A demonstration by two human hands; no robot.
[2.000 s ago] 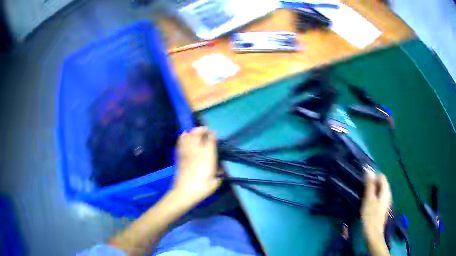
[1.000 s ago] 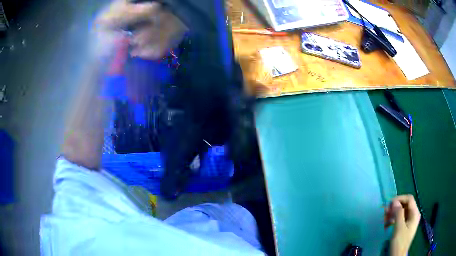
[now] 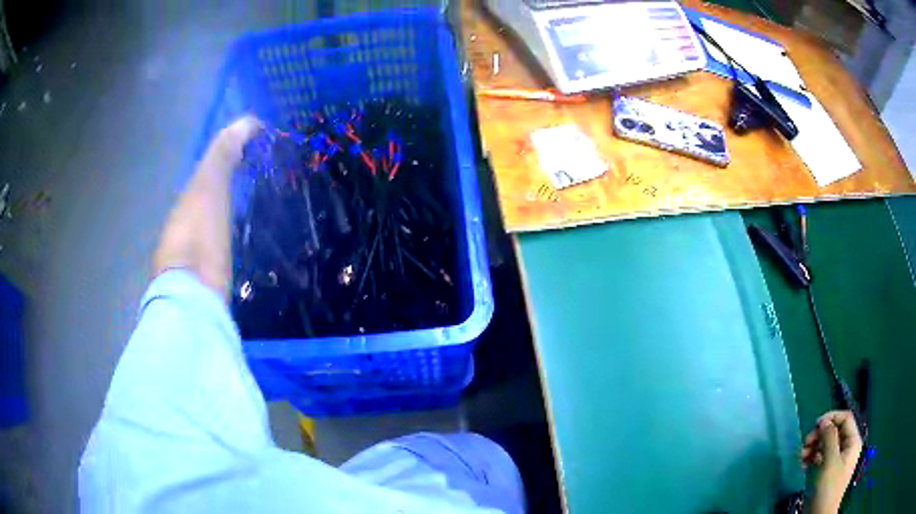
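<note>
The blue plastic crate (image 3: pixel 480 291) holds a heap of black clamps and leads (image 3: pixel 331 251), with blue plugs and red wire ends toward its far side. My left hand (image 3: pixel 239 139) is at the crate's left side, by the blue plugs; its fingertips are blurred and I cannot tell if they grip anything. My right hand (image 3: pixel 834 444) is over the green bench at the lower right, fingers curled, with no held thing clearly visible. A black clamp with its cable (image 3: pixel 778 253) lies on the bench; the cable runs down to another clamp partly behind my right hand.
The wooden table (image 3: pixel 502 196) is beyond the green bench (image 3: pixel 653 361). On it are a pale scale (image 3: pixel 623 45), a patterned phone (image 3: pixel 671 131), a white card (image 3: pixel 567 156), a red pen (image 3: pixel 532 95), a black clamp (image 3: pixel 763 105) and papers (image 3: pixel 829 146).
The large clamp bundle has left the bench and the air above the crate; the crate's contents now show. My left hand has moved from the bundle to the crate's left side.
</note>
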